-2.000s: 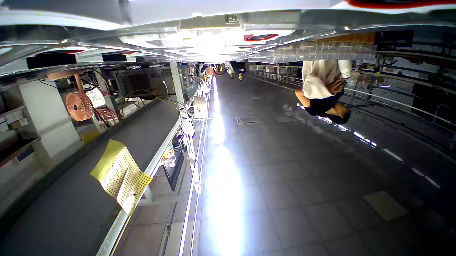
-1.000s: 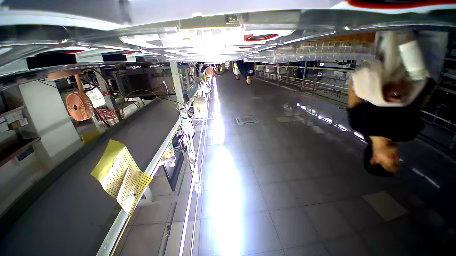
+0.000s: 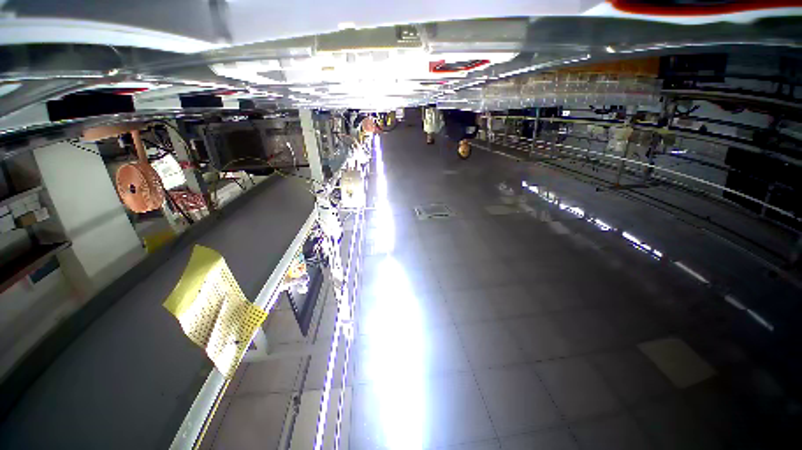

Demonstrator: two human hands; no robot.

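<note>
Neither my left hand nor my right hand is in the picture. The view is upside down. Nearest in front is a yellow-edged, dotted sheet (image 3: 215, 309), bent and attached at a pale metal rail (image 3: 204, 406) at the lower left. A wide grey belt or panel (image 3: 167, 290) runs beside the rail into the distance. No held or worked part shows.
An orange-pink round fan-like object (image 3: 139, 187) is at the left by a white pillar (image 3: 88, 206). A tiled surface (image 3: 510, 308) with a bright light strip (image 3: 396, 352) fills the middle. Distant people (image 3: 457, 132) appear upside down. Racks (image 3: 633, 149) line the right.
The near person on the right, in a light top, has left the picture. The distant people have become slightly larger and shifted right. The sheet and rail look nearly the same.
</note>
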